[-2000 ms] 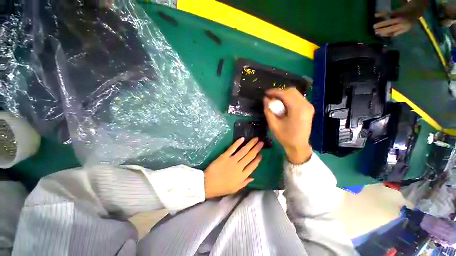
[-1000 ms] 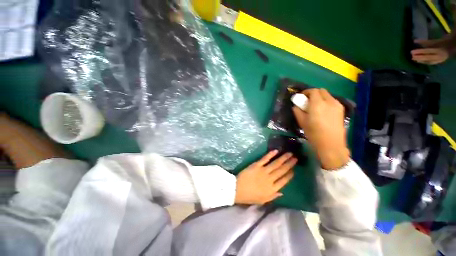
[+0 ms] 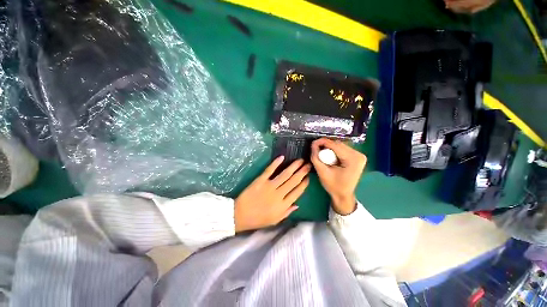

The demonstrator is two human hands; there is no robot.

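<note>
A flat black phone housing lies on the green bench just below the parts tray. My left hand lies spread with its fingertips on the housing's lower edge. My right hand is closed around a white-handled tool at the housing's right side; only the white rounded end shows, and the tip is hidden. The shallow black parts tray holds small gold-yellow parts in its upper left and right areas, and its lower edge is shiny.
A large clear plastic bag with dark contents lies at left, a white round tub at far left. Blue-edged bins of black shells stand at right. Small black strips lie above. Part of another person's hand shows at top right.
My right hand with the tool has moved from over the parts tray down to the housing, uncovering the tray. My left hand remains at the housing. The camera view has shifted.
</note>
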